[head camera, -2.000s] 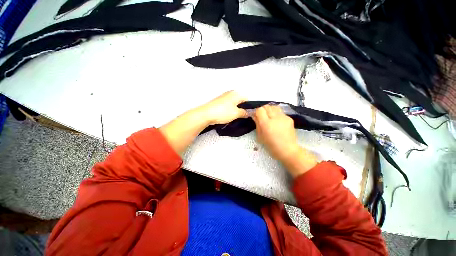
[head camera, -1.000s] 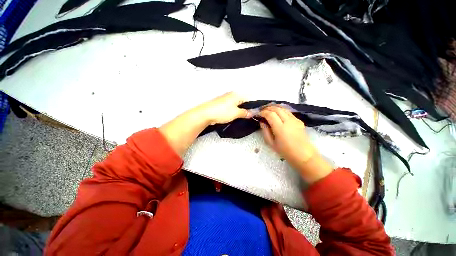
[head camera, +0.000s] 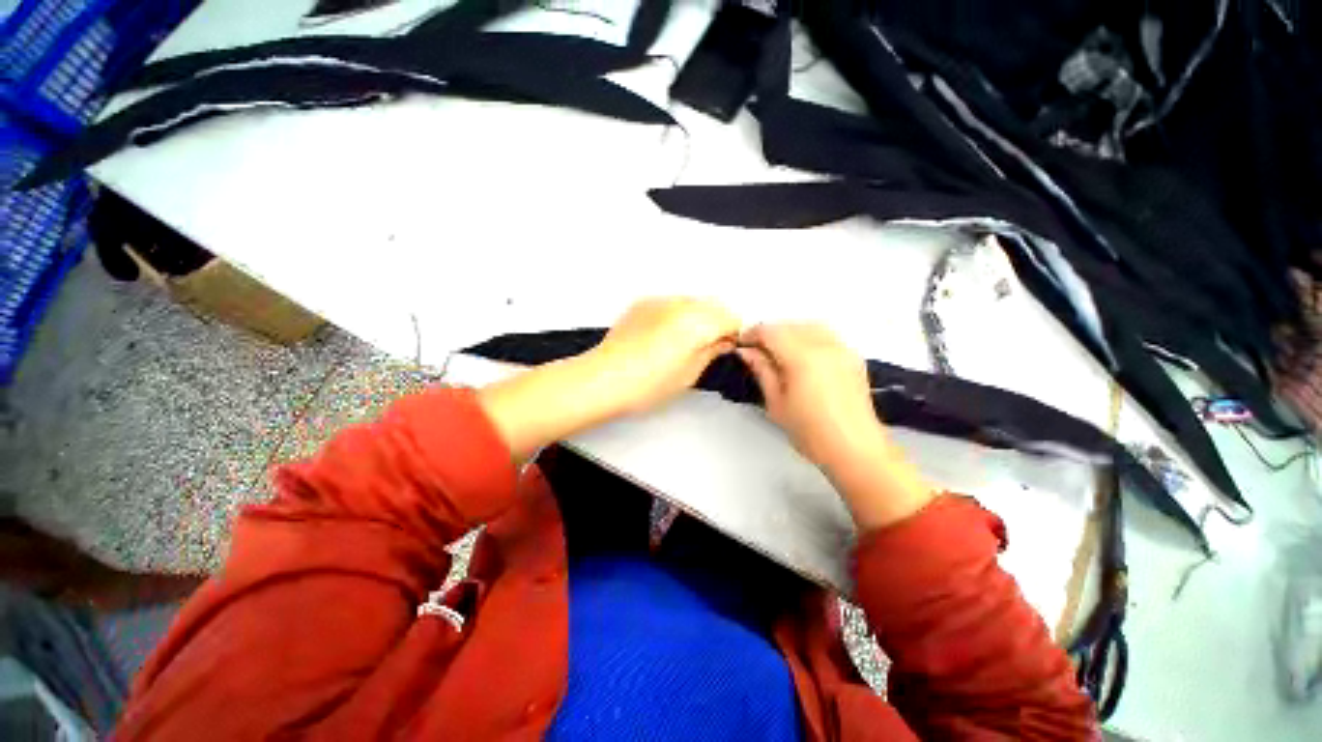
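Observation:
A long narrow black fabric band (head camera: 1000, 412) lies across the white tabletop near its front edge. Its pointed left end sticks out beyond my left hand, and its right part runs to the right, with a thin pale edge showing. My left hand (head camera: 670, 355) pinches the band's upper edge at the middle. My right hand (head camera: 806, 380) pinches the same edge just beside it, fingertips almost touching. The fingers hide part of the edge between them.
Black bands (head camera: 479, 61) lie at the far left, and a large black heap (head camera: 1160, 174) at the far right. Shears (head camera: 1109, 660) lie at the right near the table edge. A blue crate (head camera: 44, 218) and a cardboard box (head camera: 247, 300) stand left of the table.
The band lies flatter and straighter, its left end now showing beyond my left hand. The pale layer between my hands no longer shows. The view has shifted slightly, with more of the crate and box showing.

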